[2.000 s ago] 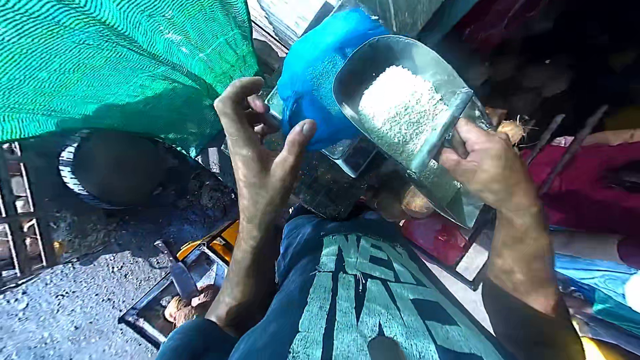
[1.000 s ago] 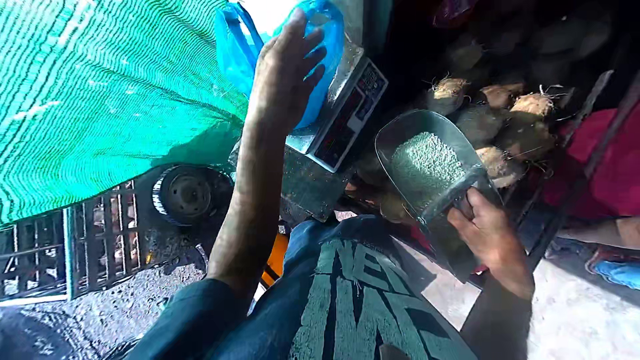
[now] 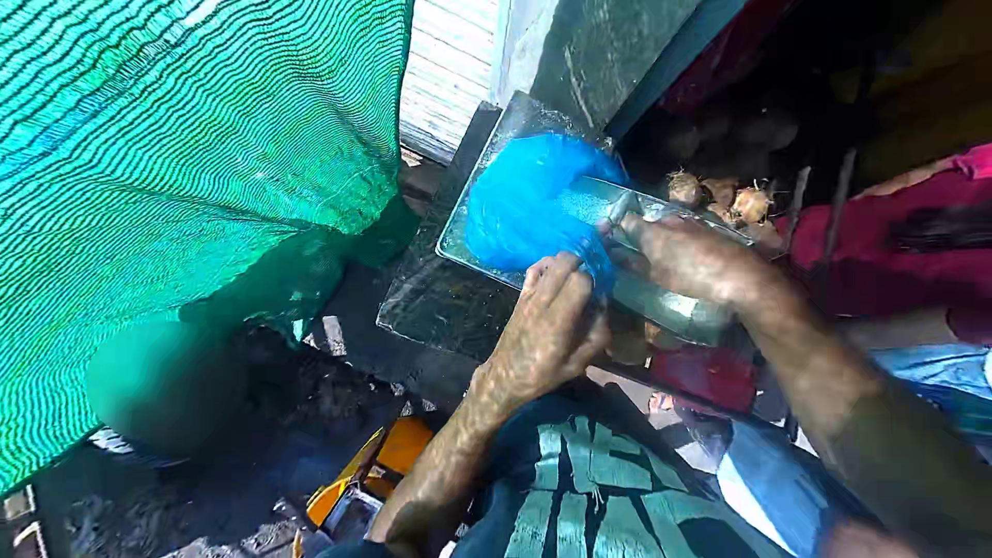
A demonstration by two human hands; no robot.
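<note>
My left hand (image 3: 554, 322) pinches the near edge of a blue plastic bag (image 3: 519, 205), which rests on the metal pan of a weighing scale (image 3: 457, 236). My right hand (image 3: 659, 244) grips the handle of a metal scoop (image 3: 690, 310). The scoop's front end reaches into the mouth of the bag, and pale granular material (image 3: 581, 205) shows there. How much material lies in the bag is hidden by the blue plastic.
Green mesh netting (image 3: 232, 155) hangs at the left. Husked coconuts (image 3: 752, 203) lie behind the scoop, near metal bars (image 3: 841, 201). A person in a dark red garment (image 3: 914, 232) is at the right. A yellow object (image 3: 403, 446) stands low, beside my left forearm.
My left hand now grips the near edge of the bag. The scoop, held apart at the right a second ago, has moved to the bag, its front end now inside the mouth.
</note>
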